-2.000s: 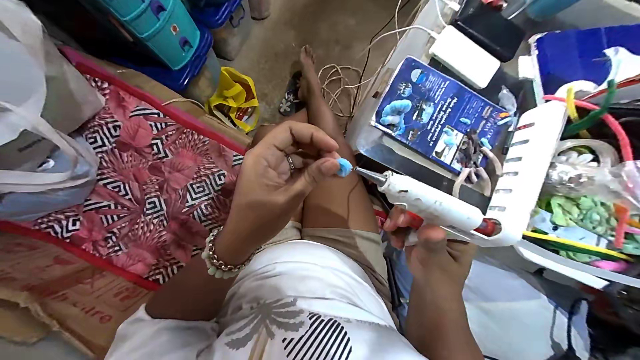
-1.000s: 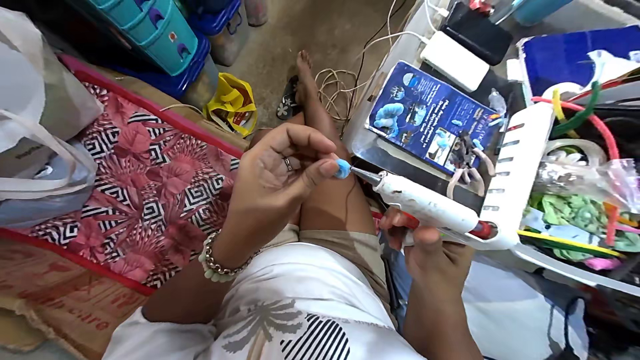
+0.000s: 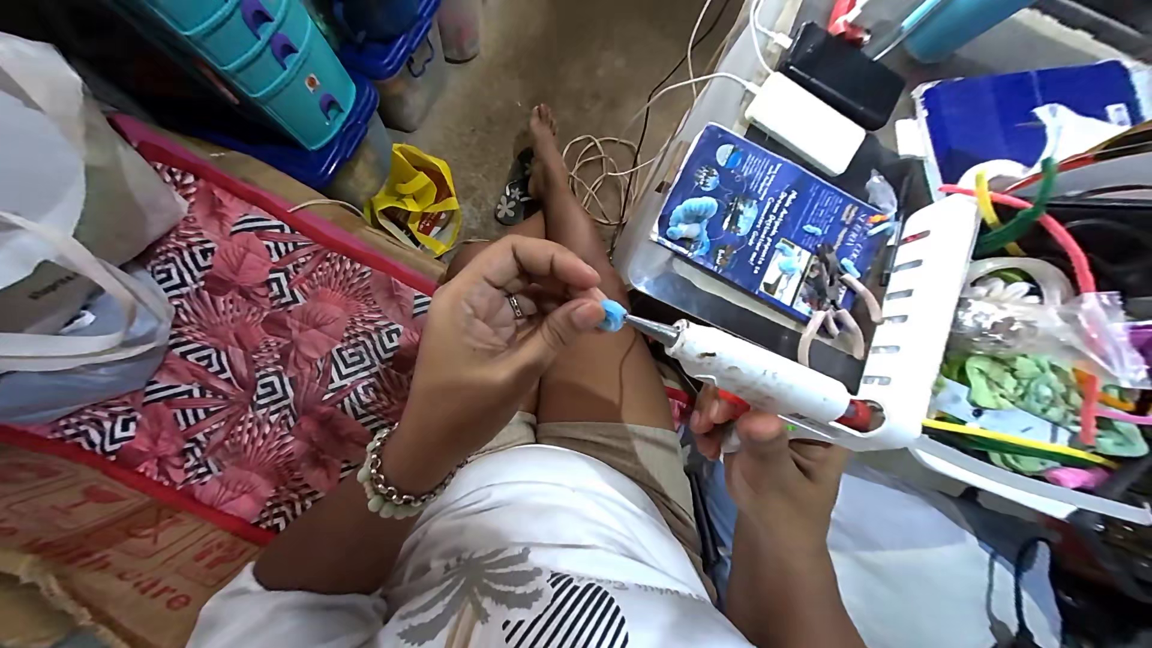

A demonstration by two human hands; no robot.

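Between thumb and fingertips, my left hand (image 3: 504,328) pinches a small light-blue piece (image 3: 612,315); its material is unclear. The metal nozzle of a white hot glue gun (image 3: 765,371) meets or nearly meets that piece. My right hand (image 3: 774,450) grips the glue gun from below, by the handle and red trigger. Right of the hands, a blue printed sheet (image 3: 756,216) bears a larger light-blue fuzzy piece (image 3: 691,220) and a few tiny blue bits. Pliers with pale handles (image 3: 832,315) lie at the sheet's lower edge.
A white slotted plastic basket (image 3: 927,306) with coloured pipe cleaners and green material stands at right. Behind the sheet are a white box (image 3: 804,121) and a black case (image 3: 841,76). Cables (image 3: 598,180) coil on the floor near a yellow bag (image 3: 416,198). A patterned mat (image 3: 270,351) lies at left.
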